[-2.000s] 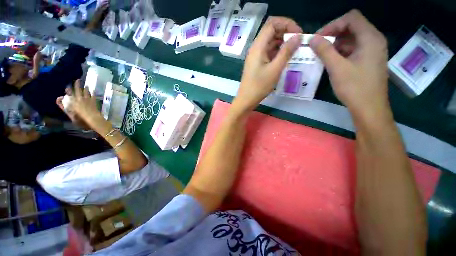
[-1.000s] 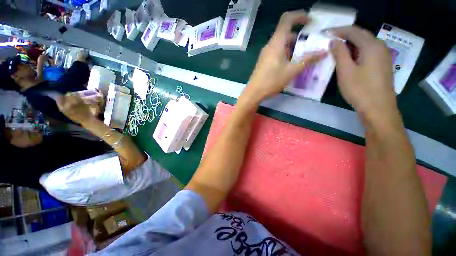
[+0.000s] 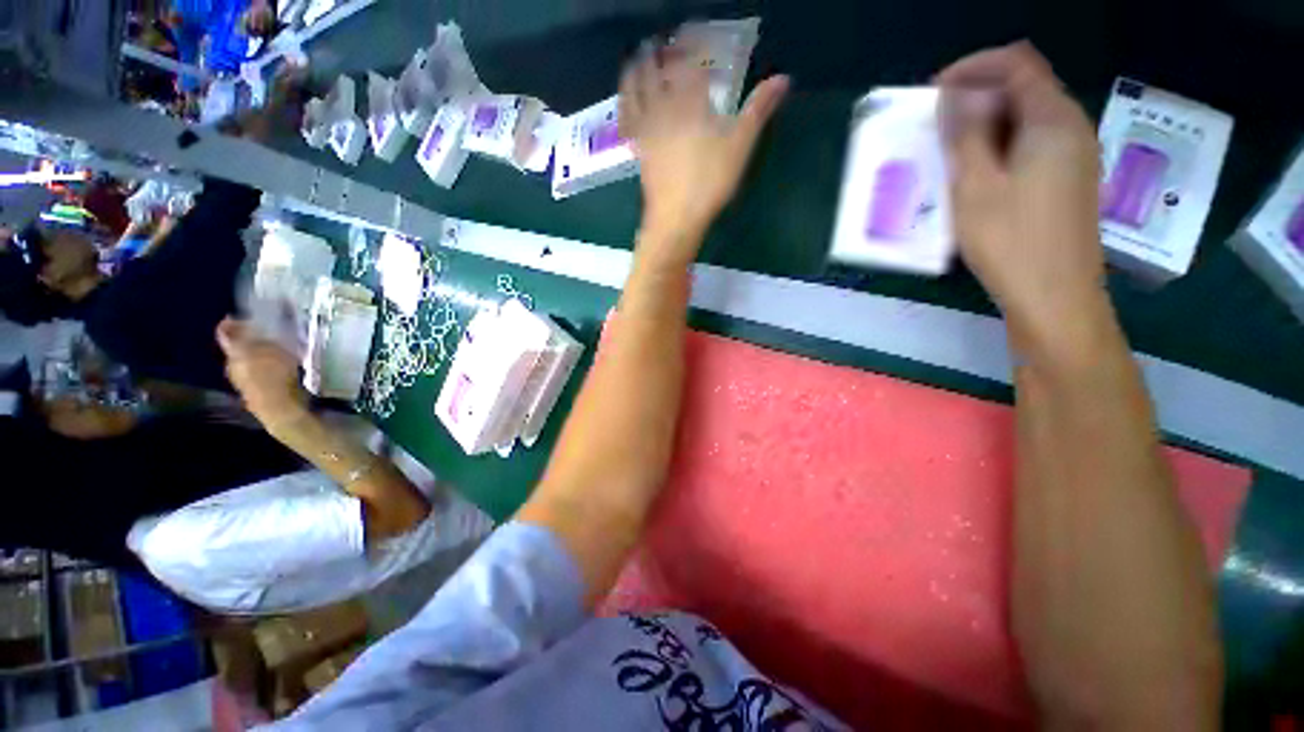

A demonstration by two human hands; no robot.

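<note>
My right hand (image 3: 1018,179) pinches the right edge of a white retail box (image 3: 890,179) with a purple picture. The box is slightly blurred and looks closed at the top. My left hand (image 3: 689,136) is blurred, with thumb and fingers apart. It reaches over another retail box (image 3: 732,55) on the dark green belt and hides much of it. I cannot tell how firmly it touches that box. A further retail box (image 3: 1161,172) lies on the belt right of my right hand.
A pink-red mat (image 3: 844,501) lies under my forearms, below a pale rail (image 3: 801,312). More boxes (image 3: 494,129) line the belt at left. A box stack (image 3: 501,375) and tangled pale loops (image 3: 408,336) lie left of the mat. A neighbour's hand (image 3: 265,375) works at far left.
My left hand has left the box it shared with my right hand and moved left to another box. The first box's raised top flap no longer shows. The belt boxes at right have shifted slightly right.
</note>
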